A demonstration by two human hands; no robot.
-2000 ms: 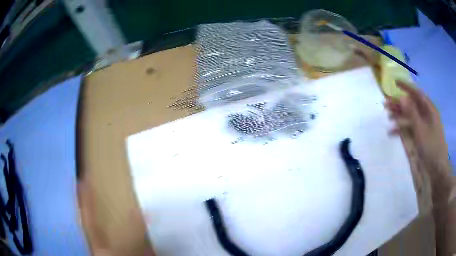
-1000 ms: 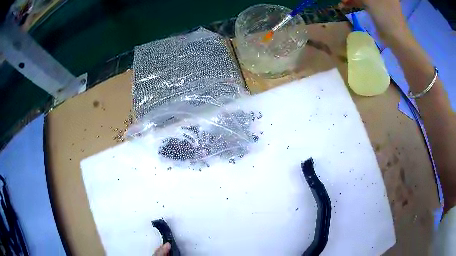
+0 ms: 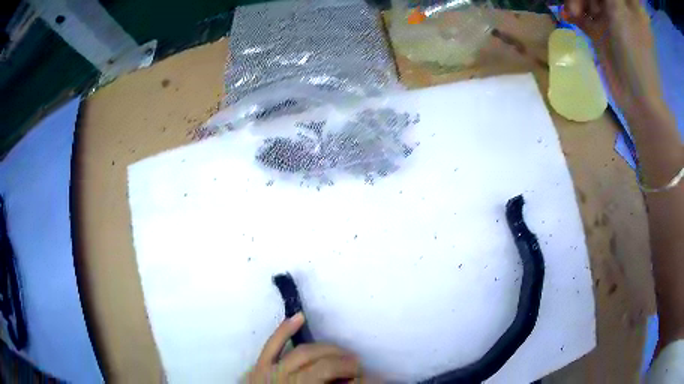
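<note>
A black curved frame (image 3: 531,277) lies on the white foam sheet (image 3: 375,247), its two narrow ends pointing away from me. My left hand (image 3: 311,360) is at the lower edge, fingers curled on the frame's left arm, index finger along it below the tip. My right hand (image 3: 604,26) is at the upper right, blurred and cut off by the top edge; what its fingers hold cannot be told. A brush with orange bristles (image 3: 416,16) is over the clear cup (image 3: 439,45); its handle is out of the picture.
A clear bag (image 3: 311,45) of small grey balls lies behind the sheet, with balls heaped (image 3: 296,154) at its mouth. A pale yellow bottle (image 3: 574,79) stands right of the cup. Blue sheets (image 3: 41,172) with black frames (image 3: 10,292) are at the left. A metal bracket (image 3: 94,37) is at upper left.
My left hand has come further into view on the frame's left arm. My right hand went from beside the yellow bottle to the top edge. The view has shifted; the brush and cup sit higher.
</note>
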